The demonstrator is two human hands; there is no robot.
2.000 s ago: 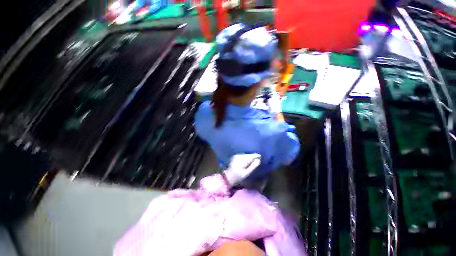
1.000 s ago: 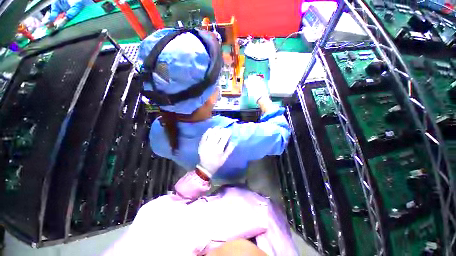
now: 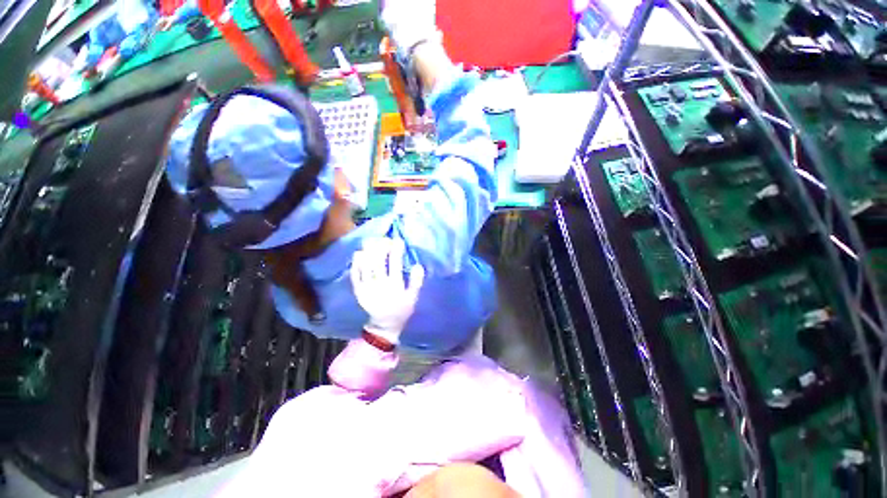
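Note:
My left hand (image 3: 385, 282), in a white glove with a brown band at the wrist, lies flat on the upper back of a person in a blue smock (image 3: 443, 302). Its fingers point up and its thumb is apart; it holds nothing. My right hand is not in view. In front of the person, a green circuit board (image 3: 408, 154) sits in an orange frame (image 3: 399, 182) on the green bench. The person's white-gloved hand (image 3: 410, 21) reaches up over the bench; what it touches is cut off or unclear.
Racks of circuit boards stand close on both sides, the left rack (image 3: 126, 292) and the right wire rack (image 3: 681, 263). On the bench are a sheet with rows of dots (image 3: 352, 136), white papers (image 3: 554, 136) and a red panel (image 3: 506, 31). Other people work at the upper left.
The person has leaned left and moved their gloved hand from the bench mat up and forward. My left hand has shifted slightly left and stays on their back. The orange frame's board now shows.

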